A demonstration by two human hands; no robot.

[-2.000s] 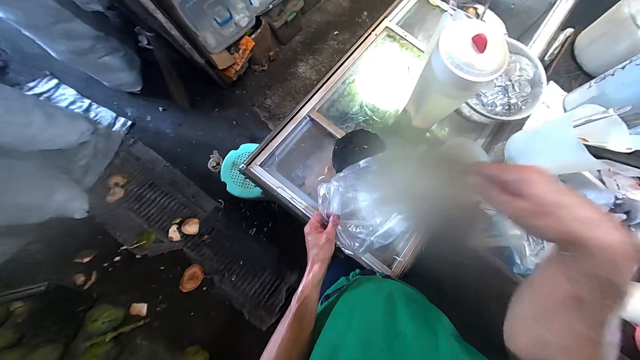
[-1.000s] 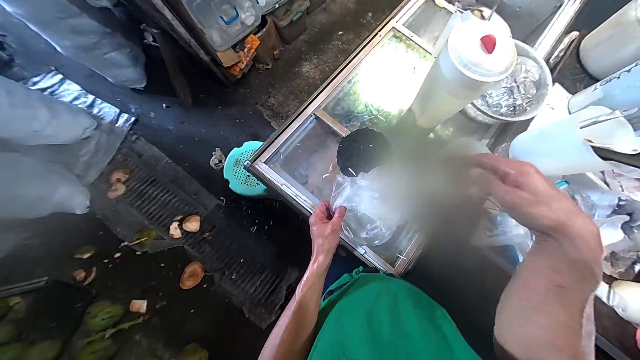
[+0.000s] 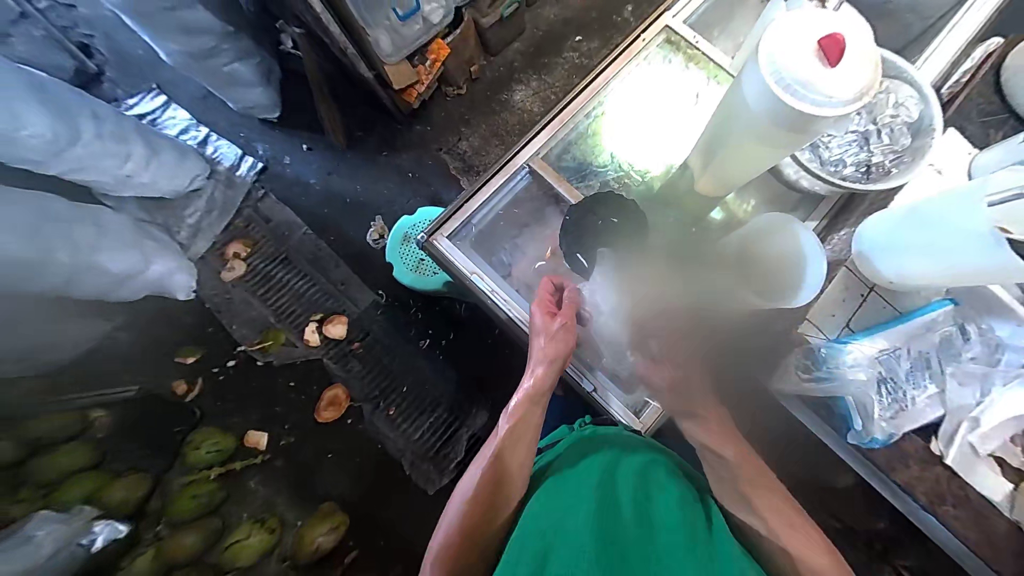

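Note:
Over the near end of the framed glass case top [image 3: 512,208], my left hand [image 3: 556,324] pinches the edge of a clear plastic bag [image 3: 608,320]. A blurred patch covers the middle of the view, so much of the bag is hidden. My right hand [image 3: 672,360] is inside that blur, at the bag's right side, and its fingers cannot be made out. Just beyond my left hand is a round black object [image 3: 604,228] on the glass. A translucent white container [image 3: 772,260] lies to the right, partly blurred.
A tall lidded plastic jug [image 3: 788,96] stands beside a metal bowl of ice [image 3: 868,132]. Right of these are a white pitcher [image 3: 932,240] and a package of clear plastic [image 3: 904,376]. A turquoise perforated basket [image 3: 416,252] sits on the floor at left, near black matting [image 3: 296,280] and green coconuts [image 3: 208,488].
My right hand has come down and left from the right side, toward the bag and my left hand. My left hand keeps its hold on the bag.

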